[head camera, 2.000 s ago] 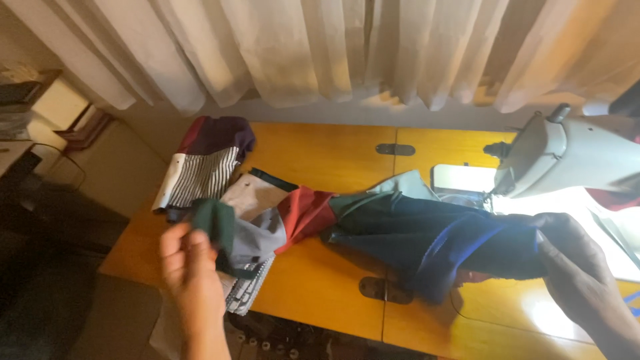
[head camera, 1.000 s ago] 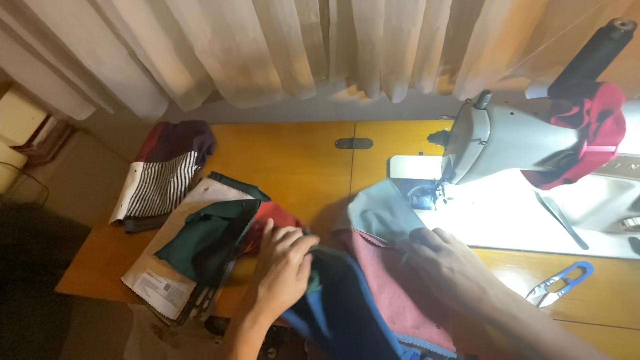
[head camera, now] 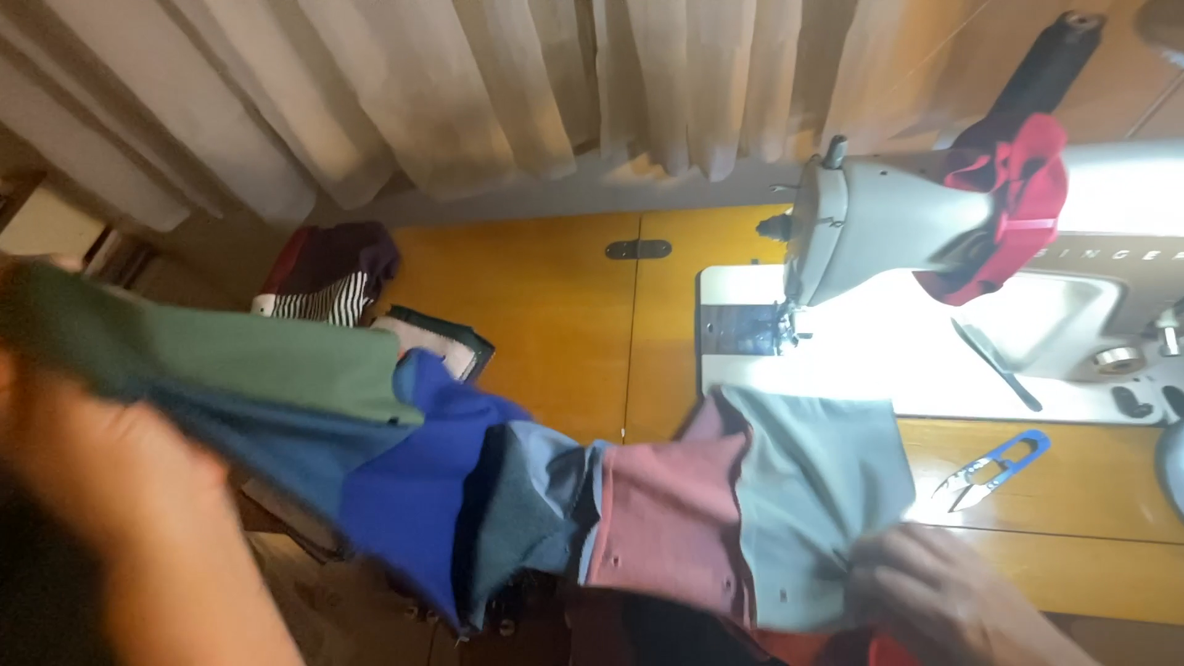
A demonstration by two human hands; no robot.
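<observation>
A long strip of joined fabric pieces stretches between my hands. Its green piece [head camera: 277, 356] and blue piece [head camera: 416, 481] lie toward the left, the pink piece [head camera: 671, 518] and pale grey-blue piece [head camera: 819, 481] toward the right. My left hand [head camera: 111, 453], blurred at the left edge, grips the green end. My right hand [head camera: 934, 583] holds the lower right corner of the pale piece, with some red fabric under it. The Singer sewing machine [head camera: 869, 222] stands above the pale end, its needle area lit and no fabric beneath the foot.
Blue-handled thread snips [head camera: 994, 467] lie on the wooden sewing table [head camera: 536, 268] right of the strip. Tweezers [head camera: 999, 365] rest on the machine bed. Red fabric [head camera: 1027, 213] hangs over the machine arm. Striped and purple fabric [head camera: 338, 273] and a stack of cut pieces [head camera: 435, 342] lie at left.
My left hand has moved left, away from my right hand, and the bunched fabric is now drawn out between them. My right hand has moved lower and to the right on the pale piece.
</observation>
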